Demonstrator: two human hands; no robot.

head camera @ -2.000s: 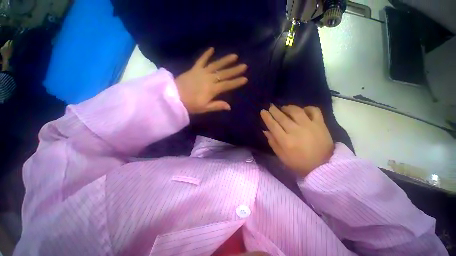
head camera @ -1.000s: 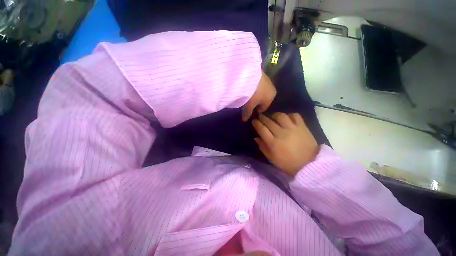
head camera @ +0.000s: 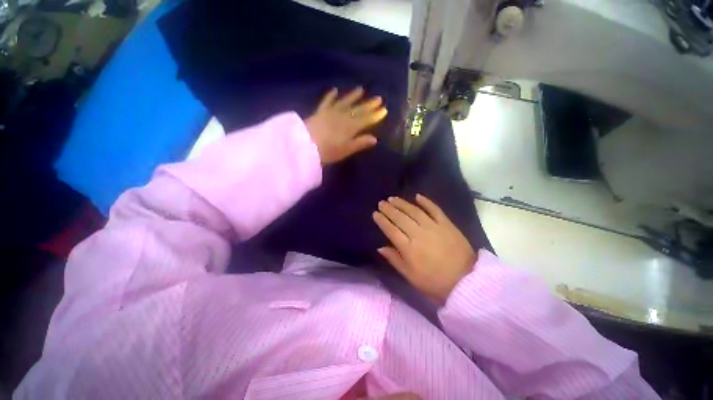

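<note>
A large dark purple-navy garment piece [head camera: 344,203] lies over the machine bed and the lap, passing under the shiny gold-looking presser foot [head camera: 416,123]. My left hand [head camera: 346,125] lies flat on the cloth to the left of the foot, fingers spread, with a ring on one finger. My right hand [head camera: 428,244] lies flat on the cloth below the foot, near its right edge, fingers slightly apart. Neither hand visibly pinches the cloth. A faint fold or seam runs from the foot down toward the right hand.
The off-white sewing machine [head camera: 539,47] stands at the upper right. A black phone [head camera: 567,137] lies on the white table [head camera: 539,242]. A small dark tool [head camera: 678,244] is at the far right. Blue fabric [head camera: 129,125] lies at the left. Other machinery [head camera: 47,35] is at the upper left.
My left hand was beside the right hand's fingertips a second ago; it is now up and left, spread flat. My right hand has flattened out. The view has shifted, showing more of the machine.
</note>
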